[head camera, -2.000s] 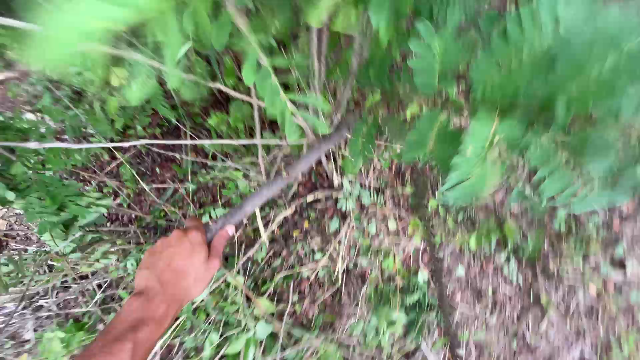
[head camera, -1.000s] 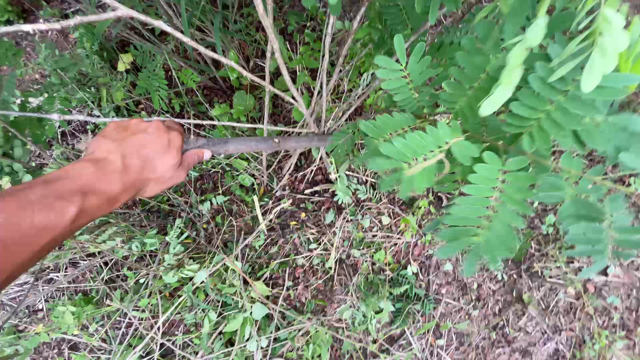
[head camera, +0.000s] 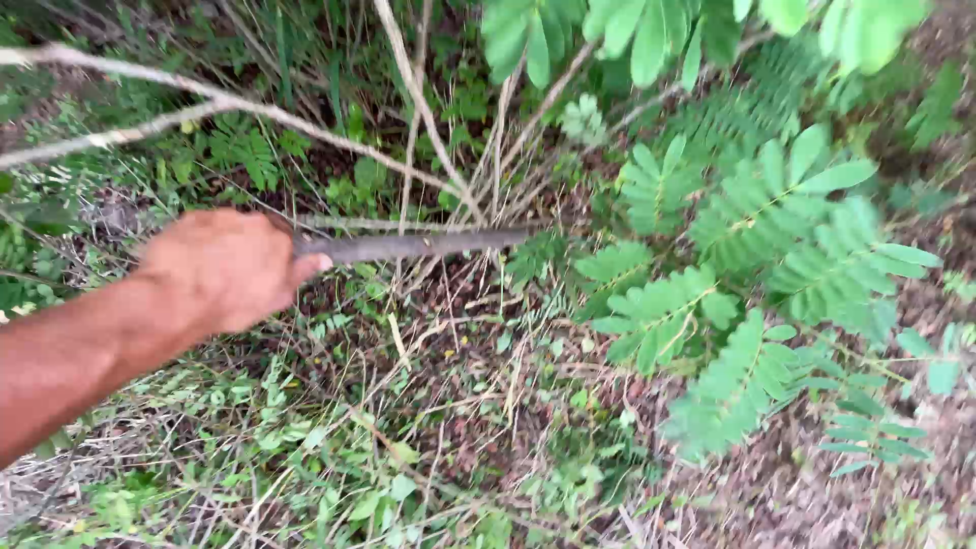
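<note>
My left hand (head camera: 221,267) enters from the left edge, its back to the camera, closed around one end of a dark grey-brown stick (head camera: 412,246). The thumb lies along the lower side of the stick. Rightward from the fist, the stick runs nearly level across the view, over the base of a clump of thin woody stems (head camera: 488,206). Its far end reaches the green leaves, where I cannot tell exactly how it ends. My right hand is out of view.
A pale forked branch (head camera: 267,110) crosses the upper left above my hand. Compound green leaves (head camera: 762,213) hang at the right and top right. Below lie low weeds (head camera: 282,435), dry twigs and leaf litter (head camera: 762,503).
The stick slanted up to the right two seconds ago and now lies nearly level, still in my left hand. The view has shifted, with more of the pale forked branch showing.
</note>
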